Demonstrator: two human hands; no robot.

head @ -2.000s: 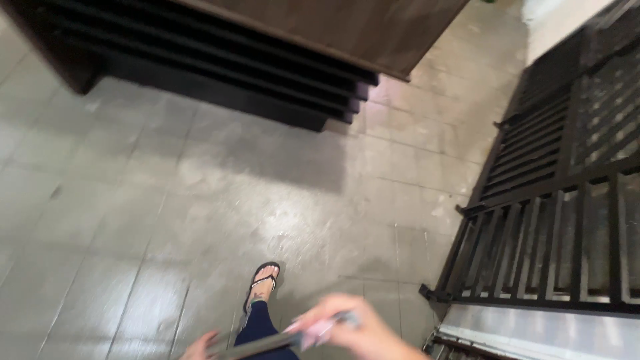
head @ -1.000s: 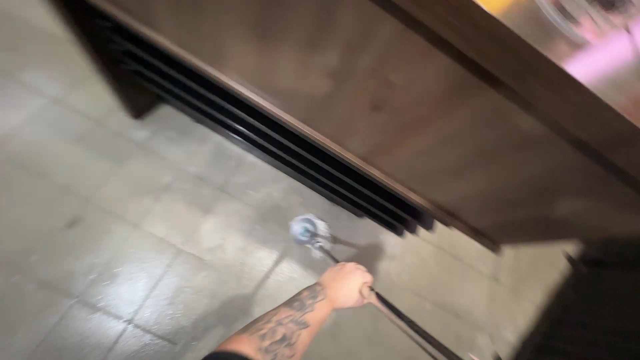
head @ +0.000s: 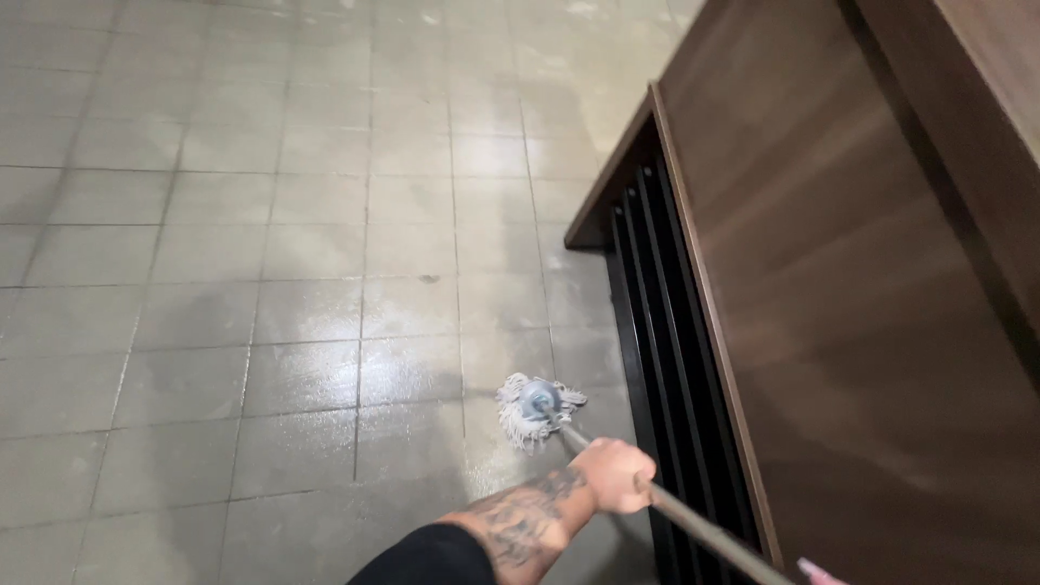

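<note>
A string mop with a round plastic head [head: 539, 400] and pale strands rests on the grey tiled floor [head: 309, 309], just left of the wooden unit's base. My left hand [head: 613, 475] is closed around the mop's handle [head: 715, 536], a little above the head. Of my right hand [head: 819, 572] only a fingertip with a long pale pink nail shows at the bottom edge, beside the handle; its grip is out of frame.
A brown wooden counter or cabinet [head: 821, 284] fills the right side, with black slats [head: 662, 309] along its recessed base and a projecting corner at floor level. The tiles near the mop look wet and shiny.
The view has swung strongly, and the wooden unit now stands at the right. The black railing seen two seconds ago is out of view. My left hand still holds the mop handle.
</note>
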